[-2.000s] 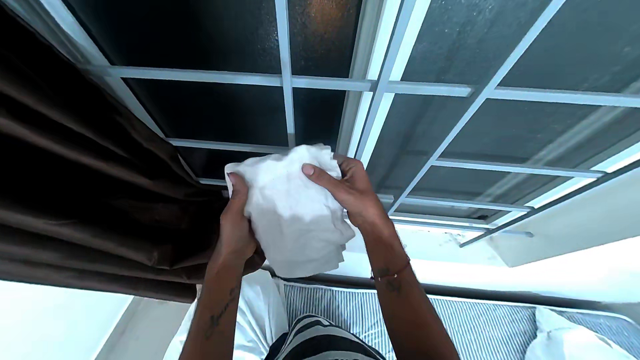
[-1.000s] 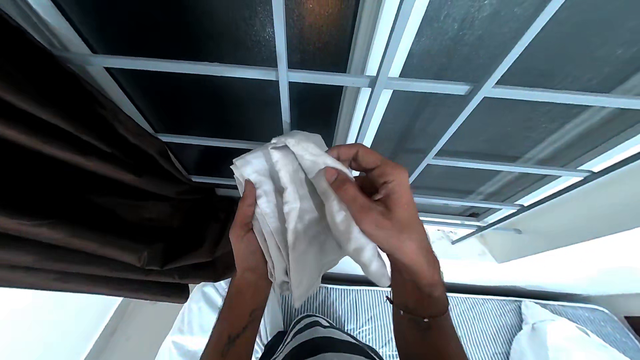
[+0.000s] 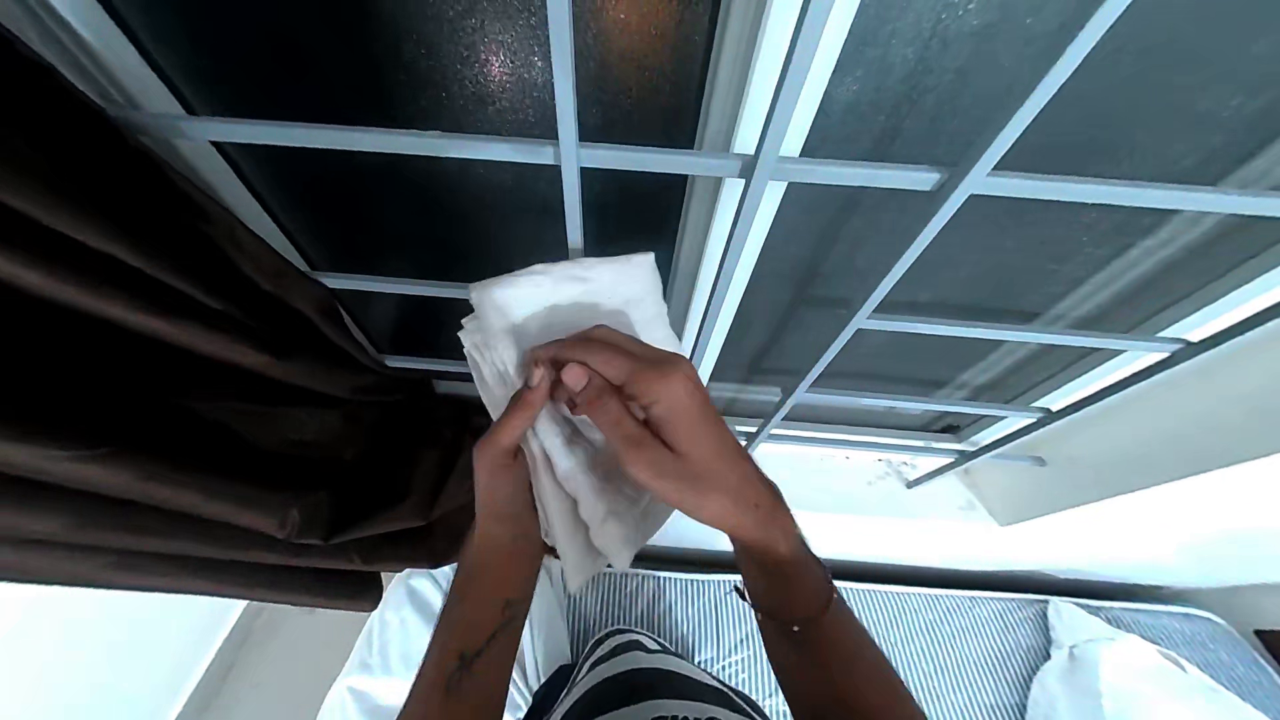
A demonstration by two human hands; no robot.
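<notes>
A folded white cloth (image 3: pixel 600 290) is held up in front of the window, at the middle of the view. My left hand (image 3: pixel 510 460) grips its left side, with the thumb on top and the other fingers hidden behind it. Over the cloth's near face lies my right hand (image 3: pixel 650 420), its fingers bent and its thumb close to the left thumb. Whether the right fingertips pinch a layer of cloth is hidden. The lower end of the cloth hangs in loose folds.
Behind the cloth is a window with a metal grille (image 3: pixel 860 172). A dark brown curtain (image 3: pixel 200 400) hangs at the left. Below are a striped mattress (image 3: pixel 920 640), a white pillow (image 3: pixel 1130 670) at the right and white bedding (image 3: pixel 390 650).
The cloth has gone from a broad shape to a narrower folded one. My right hand has moved from its right edge to over its middle, close to my left thumb.
</notes>
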